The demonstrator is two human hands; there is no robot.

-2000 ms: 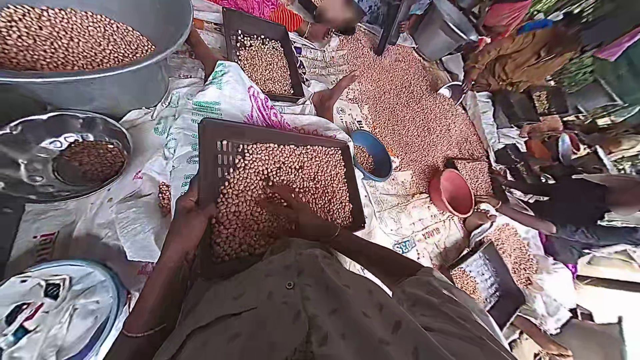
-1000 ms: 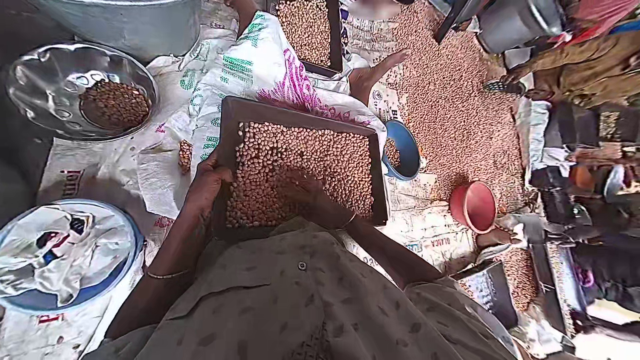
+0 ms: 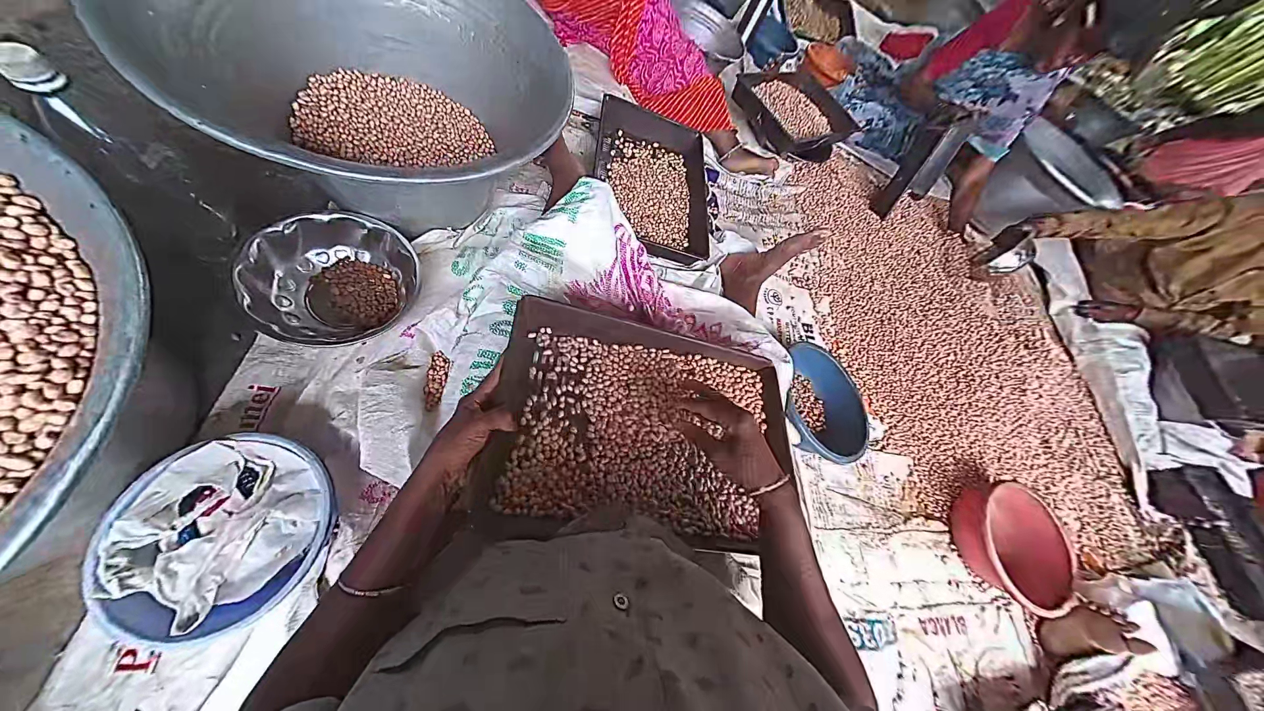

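A dark rectangular tray (image 3: 647,336) of pinkish-brown nuts or beans (image 3: 612,434) rests at my lap. My left hand (image 3: 474,425) grips the tray's left side, thumb over the rim. Over the right part of the tray, my right hand (image 3: 726,434) lies on the nuts with its fingers spread; whether it holds any is hidden. A blue plastic bowl (image 3: 834,405) with some nuts inside stands just right of the tray. Left of the tray, a shiny metal bowl (image 3: 385,237) holds a small darker heap.
Large metal basins (image 3: 533,109) of nuts stand at the left. A cloth-covered blue-rimmed tub (image 3: 321,553) is lower left. Printed sacks (image 3: 889,523) cover the ground. Right are a wide nut pile (image 3: 948,346) and a red bowl (image 3: 1032,553). Other people sit around with dark trays (image 3: 699,197).
My right hand has moved toward the right side of the tray, over the nuts. My left hand still holds the left edge. The view has shifted, showing more basins at the left.
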